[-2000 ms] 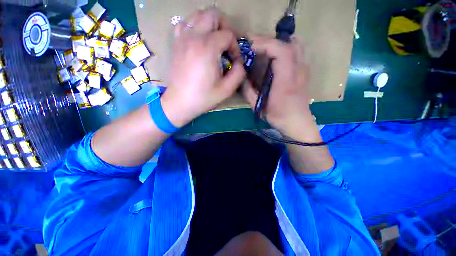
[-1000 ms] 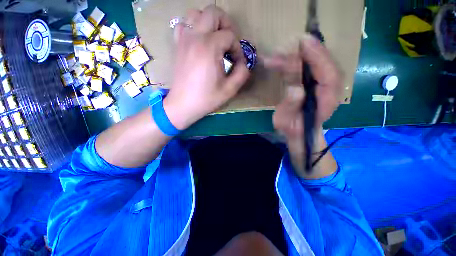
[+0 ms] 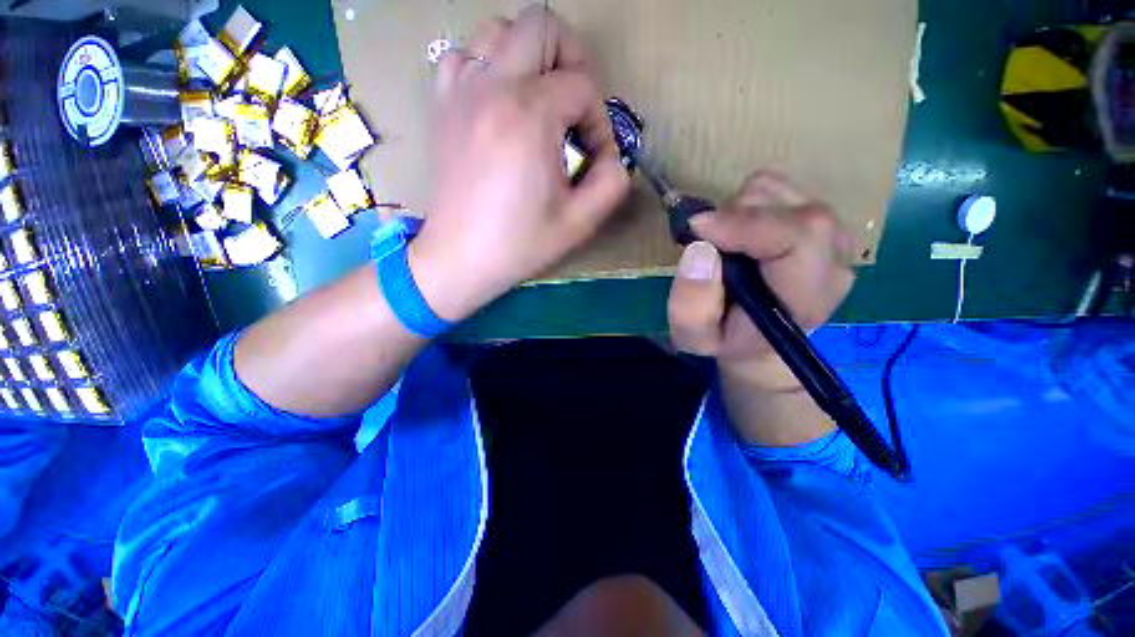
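My left hand (image 3: 517, 162), with a blue band on its wrist, holds a small round circuit board assembly (image 3: 624, 128) at its fingertips over the cardboard mat. A small silver pouch battery with an amber edge (image 3: 575, 158) shows between its fingers. The leads are too small to make out. My right hand (image 3: 766, 261) holds the black handle of the soldering iron (image 3: 797, 348). The iron's metal shaft points up and left, and its tip is at the lower right edge of the round assembly. I cannot tell whether the tip touches it.
A loose pile of pouch batteries (image 3: 253, 125) lies left of the mat (image 3: 772, 75). A solder wire spool (image 3: 91, 90) is beyond it, and stacked battery trays (image 3: 118, 286) stand far left. A white disc with a cable (image 3: 976, 213) and a yellow-and-black object (image 3: 1039, 87) are right.
The iron has turned from pointing away from the assembly, with fingers at the work, to having its tip at the assembly. My right hand has moved right and down. My left hand has stayed nearly still.
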